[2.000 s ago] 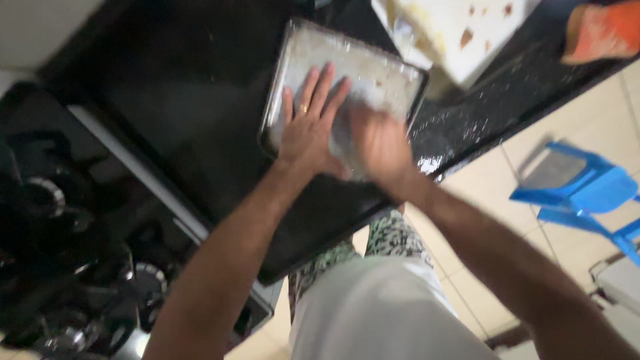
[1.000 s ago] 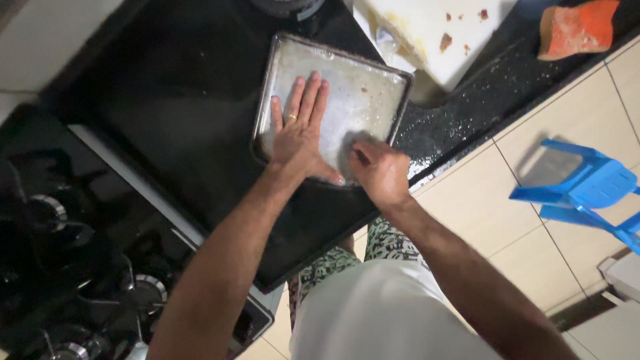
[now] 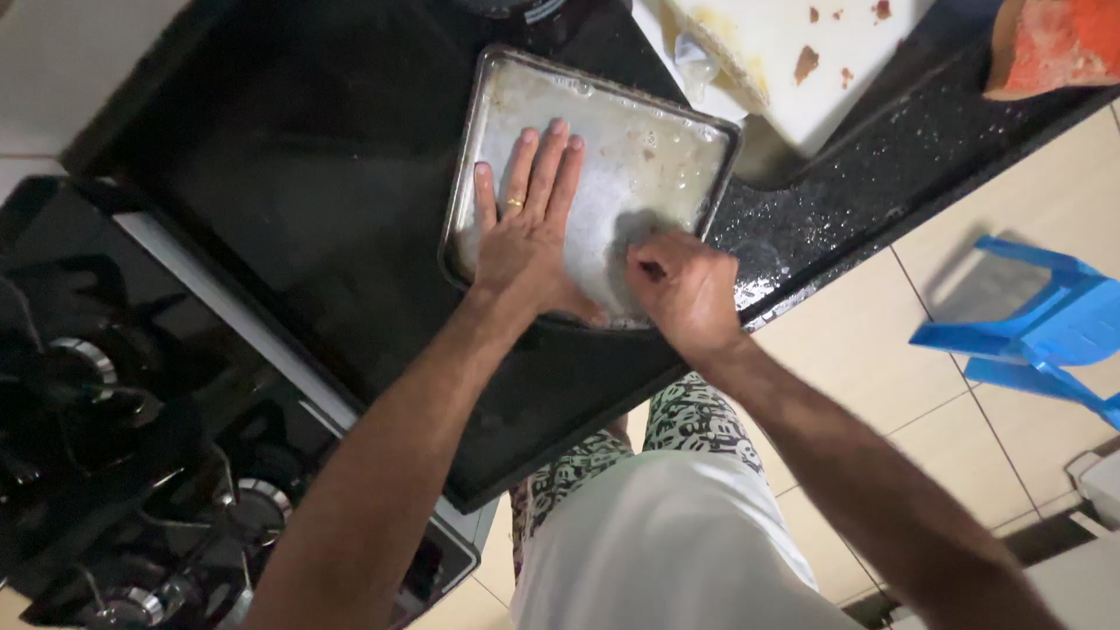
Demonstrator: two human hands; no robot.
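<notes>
A square metal baking tray (image 3: 612, 175) with a wet, soapy surface lies on the black stone countertop (image 3: 350, 184). My left hand (image 3: 529, 236) presses flat on the left part of the tray, fingers spread, a gold ring on one finger. Curled into a fist, my right hand (image 3: 687, 284) rests at the tray's lower right part; whether it holds something small inside is hidden by the fingers.
A gas stove (image 3: 157, 420) is at the left. A white board with brown crumbs (image 3: 814, 61) lies at the upper right, over what looks like a sink edge. Beyond it is an orange cloth or sponge-like piece (image 3: 1059, 44). A blue plastic stool (image 3: 1050, 324) stands on the tiled floor.
My right hand was blurred higher on the tray two seconds ago and is now lower, near its bottom right edge. My left hand stays flat on the tray.
</notes>
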